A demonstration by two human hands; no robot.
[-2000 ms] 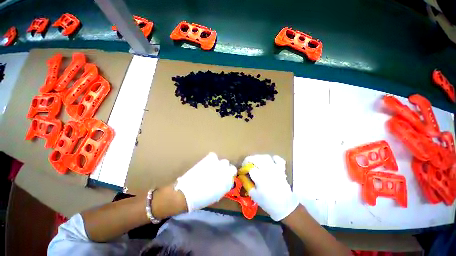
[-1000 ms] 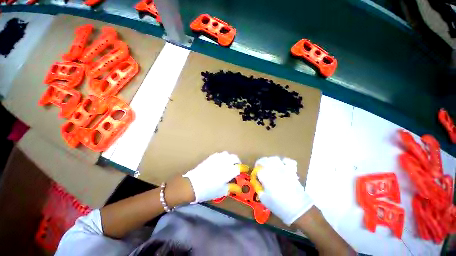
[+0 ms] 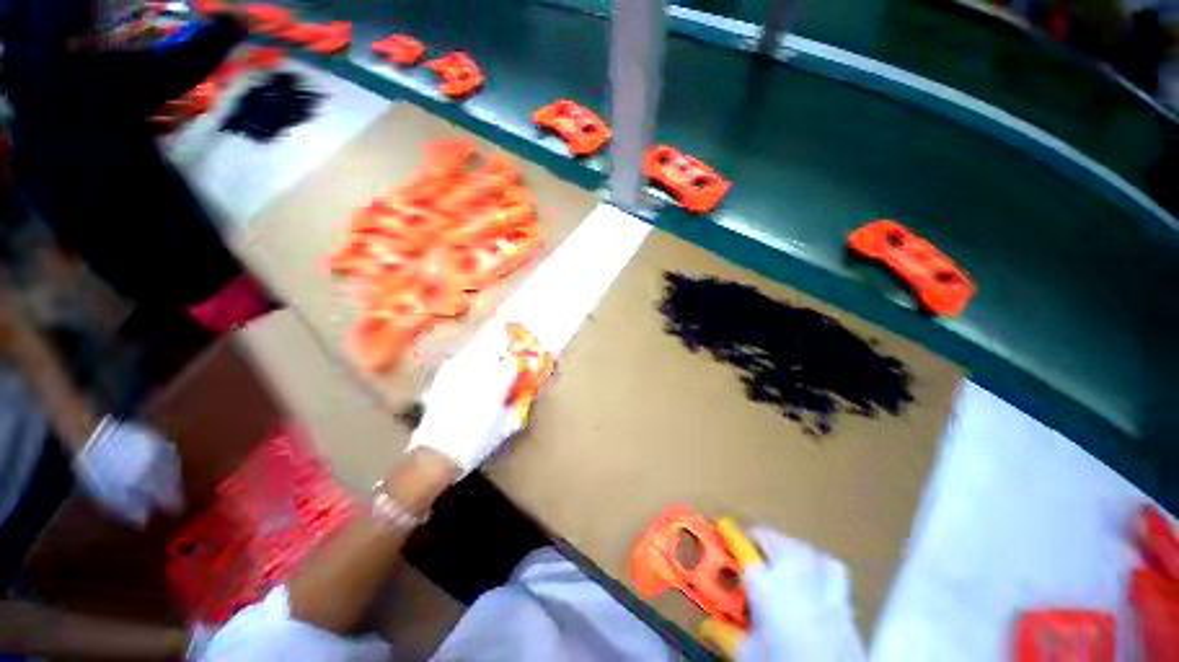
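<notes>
My left hand [image 3: 468, 404], in a white glove with yellow fingertips and a pale bead bracelet, is at the left edge of the cardboard mat [image 3: 582, 446]. It holds an orange-red shell [image 3: 528, 362], partly hidden by the glove. My right hand [image 3: 791, 597] is at the mat's front edge and grips the right end of another orange-red shell [image 3: 692, 564]; its fingertips show on top and below. A heap of small black parts [image 3: 789, 349] lies on the mat beyond my hands.
A blurred shell pile [image 3: 433, 246] lies on the left cardboard. A metal post [image 3: 634, 104] stands beside the green belt [image 3: 802, 168], which carries spaced shells. More shells [image 3: 1067, 636] lie at right. A carton with reddish contents [image 3: 259, 524] and another person's gloved hand [image 3: 129, 468] are at lower left.
The view has swung left. My left hand has left the shell in front of me and moved left, and now holds another shell. My right hand still holds the front shell.
</notes>
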